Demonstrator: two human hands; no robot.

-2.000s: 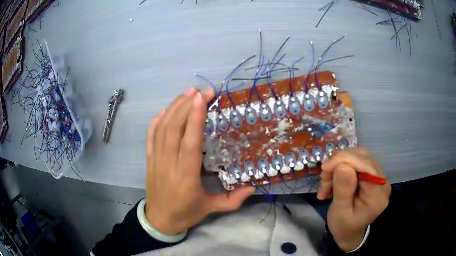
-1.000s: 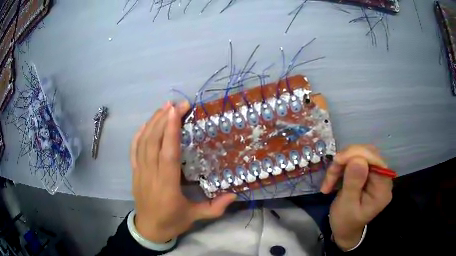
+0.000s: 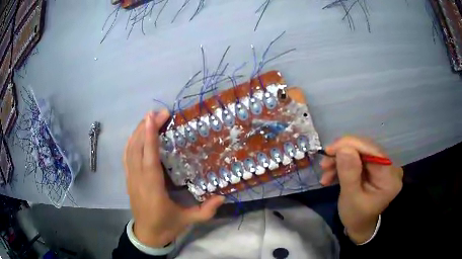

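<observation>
The reddish-brown holding board (image 3: pixel 243 135) lies tilted at the table's near edge, with silver-grey oval components (image 3: pixel 240 112) in rows along both long edges. Thin blue and dark lead wires stick out past both edges. My left hand (image 3: pixel 157 182) grips the board's left end, fingers at the upper left corner and thumb at the near edge. My right hand (image 3: pixel 359 182) holds a red-handled tool (image 3: pixel 375 160). Its dark tip is at the right end of the near row; whether it touches cannot be told. Another brown plate shows beneath at the upper right.
A clear tub (image 3: pixel 53 152) of tangled wired components is at the left. A narrow silvery metal piece (image 3: pixel 93 145) lies between tub and board. Other boards (image 3: pixel 25 31) line the left, and one (image 3: pixel 450 33) is at the far right. Loose wires lie at the top.
The board and surroundings have shifted left in view. My right hand has moved from over the near row to just right of the board, and the tool's dark tip now shows.
</observation>
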